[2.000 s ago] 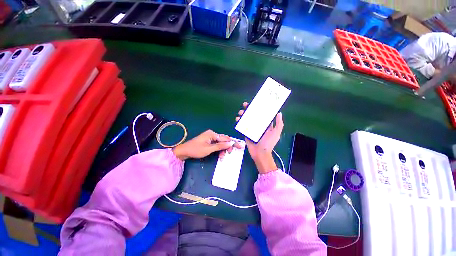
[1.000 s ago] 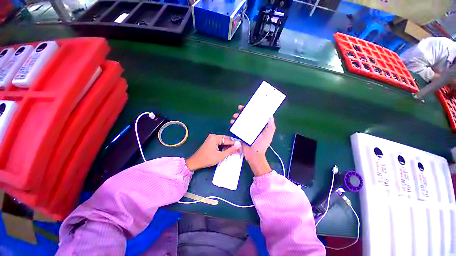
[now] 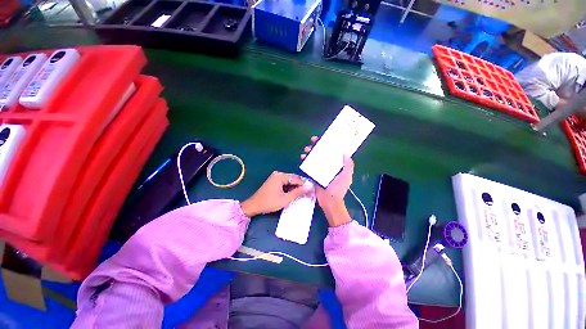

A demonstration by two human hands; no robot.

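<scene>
My right hand (image 3: 336, 187) holds the test phone (image 3: 337, 146), tilted, its screen white, with the thumb over its lower right edge. My left hand (image 3: 277, 193) pinches something small and white at the phone's lower end, mostly hidden by the fingers; it looks like a cable plug. A white power bank (image 3: 295, 220) is just below the hands, its top end partly hidden by them. A white charging cable (image 3: 302, 262) loops below it and up past my right wrist.
Red blister trays (image 3: 96, 154) are stacked at left, beside a dark charging unit (image 3: 168, 183) and a tape roll (image 3: 225, 171). A second phone (image 3: 390, 207), a purple disc (image 3: 455, 234) and a white blister tray (image 3: 514, 276) lie right. A person's sleeve (image 3: 549, 76) shows far right.
The phone tilted slightly between frames and its white screen again shows faint marks. My left hand moved a little right, closer against my right hand. The whole view shifted slightly.
</scene>
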